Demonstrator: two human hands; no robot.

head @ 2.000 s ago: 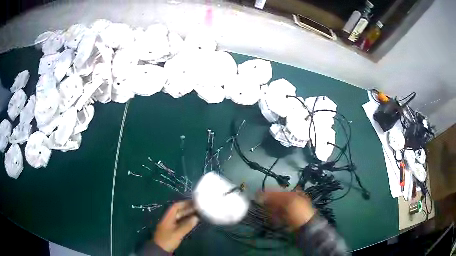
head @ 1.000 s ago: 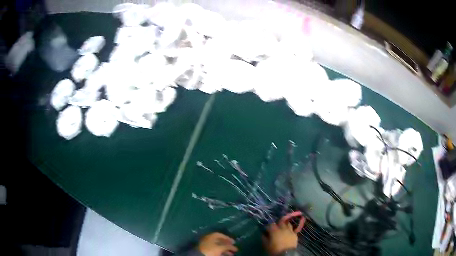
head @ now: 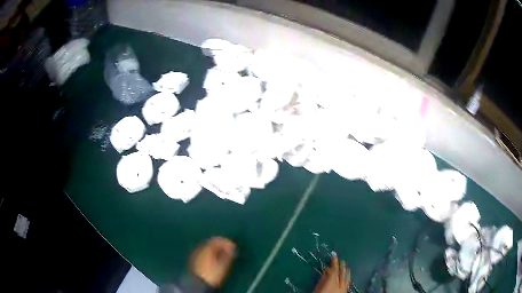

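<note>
My left hand [head: 213, 260] is blurred above the green bench at the lower middle, with its fingers bent; nothing clear shows in it. My right hand [head: 335, 277] is partly cut off by the bottom edge. It lies at the thin wire ends [head: 309, 258], which have tiny pale tips; its grip is unclear. White octagonal housings [head: 182, 177] with small dark centre holes are spread and piled beyond both hands.
White housings with black cables [head: 478, 252] lie at the right. Dark cables [head: 413, 266] lie at the lower right. A clear plastic bag [head: 129, 80] sits at the far left. A pale wall and sill run behind the bench.
The view has swung left. The white housing held two seconds ago has left my left hand. The red handle at my right hand one second ago no longer shows. My hands are farther apart.
</note>
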